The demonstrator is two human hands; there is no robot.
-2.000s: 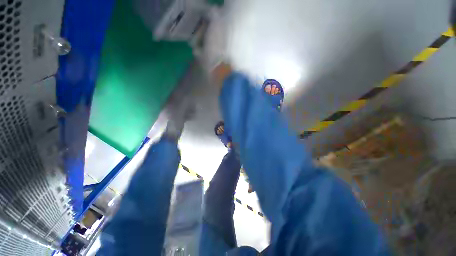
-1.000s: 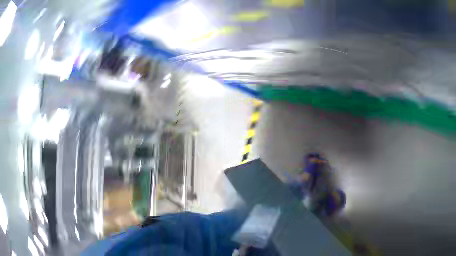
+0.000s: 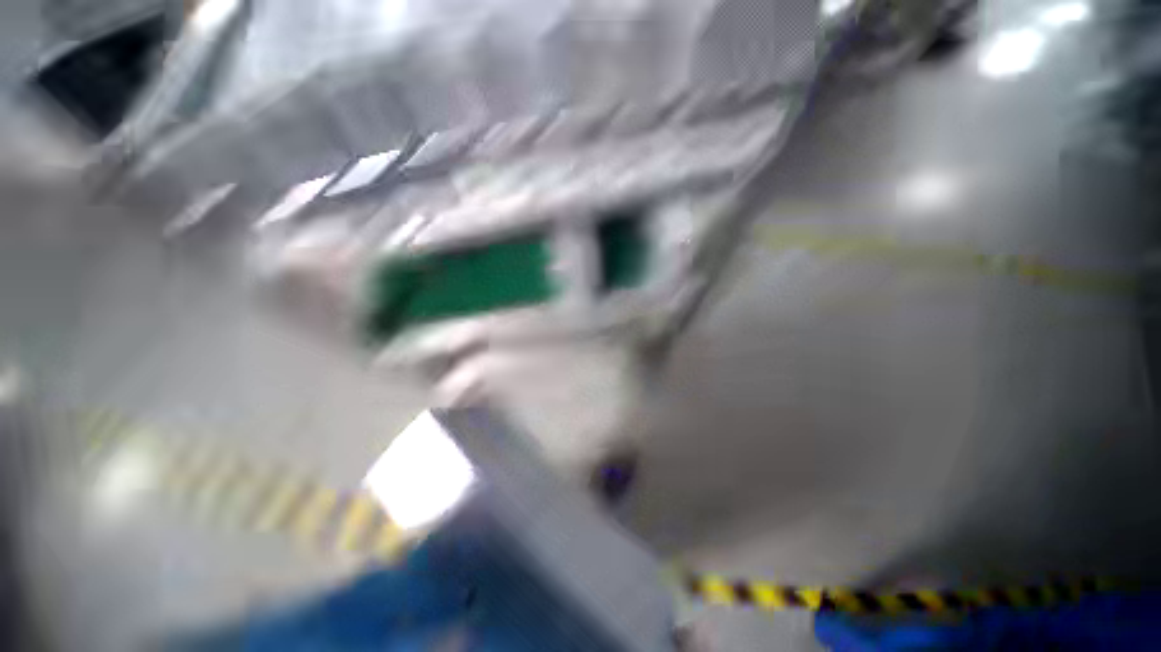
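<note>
A long silver-grey metal unit (image 3: 560,535) lies slanted in front of my body at the bottom centre, its bright end face toward the upper left. Blue smock cloth (image 3: 369,611) shows beside and below it, and more blue cloth shows at the bottom right. Neither of my hands can be made out, so what holds the unit does not show. Ahead, a blurred row of silver units (image 3: 573,77) stands on a silver cart (image 3: 509,338) with a green mat (image 3: 478,280).
Grey floor (image 3: 828,408) lies right of the cart. Yellow-black tape (image 3: 789,595) crosses it at the lower right, and a blurred stretch (image 3: 267,499) runs at the lower left. A thinner yellow line (image 3: 942,255) is at the right. The whole view is smeared by motion.
The view has swung from the blue rack with the green mat toward the silver cart. The slanted grey unit stays before my body, now with its bright end face visible.
</note>
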